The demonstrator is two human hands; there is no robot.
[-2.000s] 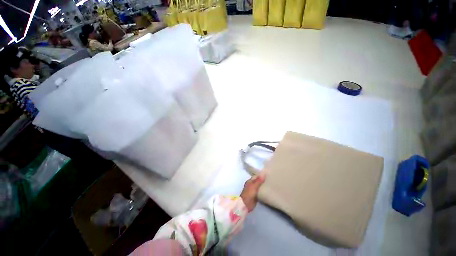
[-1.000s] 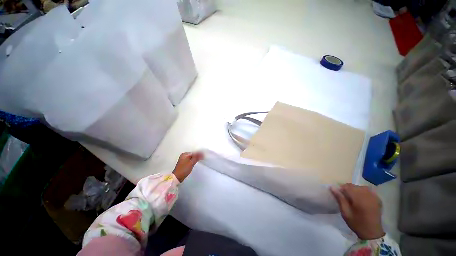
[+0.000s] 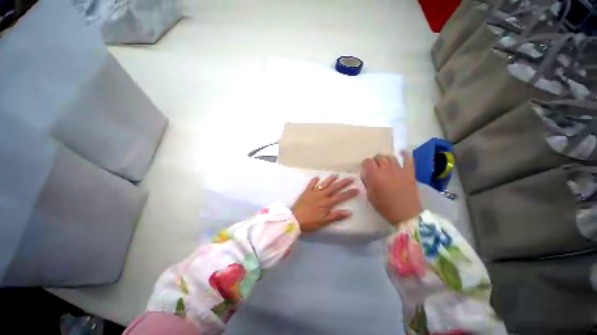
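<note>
The beige tote bag (image 3: 337, 145) lies flat on the white wrapping paper (image 3: 327, 98), its handles (image 3: 265, 152) pointing left. A sheet of the paper is folded over the bag's near part. My left hand (image 3: 324, 204) lies flat on the folded sheet with fingers spread. My right hand (image 3: 391, 186) is at the sheet's folded edge over the bag, near the bag's right end. Its fingers are bent, and whether they pinch the paper is not clear. The blue tape dispenser (image 3: 432, 160) stands just right of my right hand.
A dark blue tape roll (image 3: 349, 65) lies at the paper's far edge. Wrapped bags (image 3: 91, 157) stand at left, a white-covered item (image 3: 141, 19) at far left. Waiting tote bags (image 3: 484, 154) line the right side. A red item (image 3: 440, 13) is at the far right edge of the table (image 3: 222, 33).
The near sheet has been folded up over the bag's near part. My left hand has moved right onto it, and my right hand has moved up to its edge. The view has shifted right.
</note>
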